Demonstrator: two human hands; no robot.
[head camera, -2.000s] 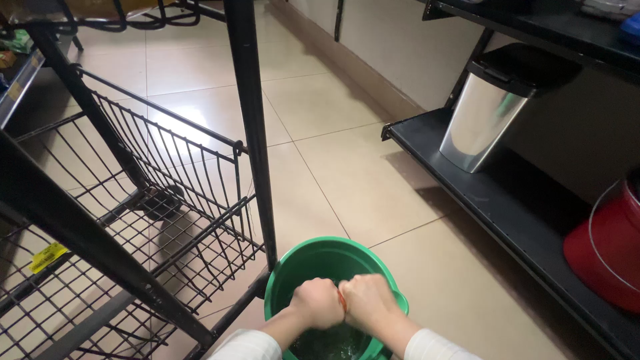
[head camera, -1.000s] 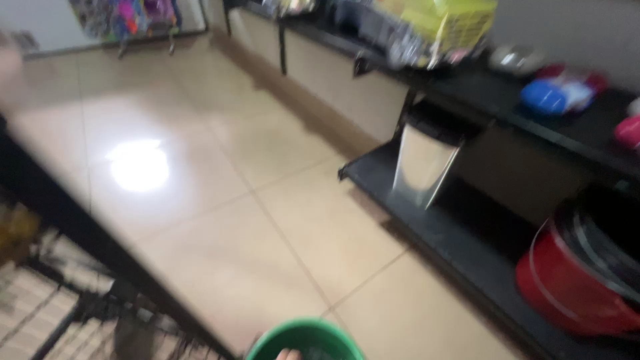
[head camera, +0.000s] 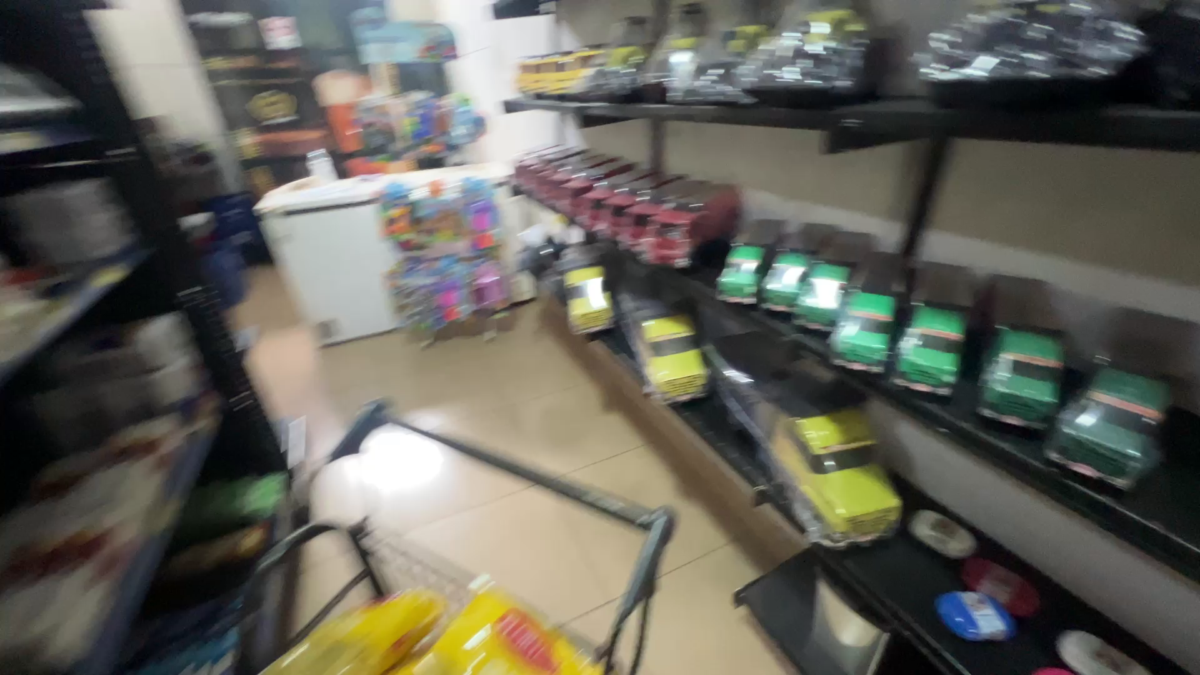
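Neither my left hand nor my right hand shows in the head view now, and the green bucket is out of view as well. At the bottom centre is a black metal cart (head camera: 525, 478) with a raised handle frame. Yellow plastic packages (head camera: 506, 637) lie in its upper wire basket. The picture is blurred, so their contents cannot be told.
Shelves on the right hold green toy trucks (head camera: 930, 349), yellow toy trucks (head camera: 848, 478) and red toy trucks (head camera: 670, 220). Lower down are a blue plastic item (head camera: 975, 616) and a bin (head camera: 847, 623). Stocked shelving (head camera: 141, 281) runs along the left; a white counter (head camera: 337, 267) stands behind.
Two seconds ago both hands were together over the green bucket; now hands and bucket are out of view. The view has swung up strongly, showing the cart's top and the toy trucks.
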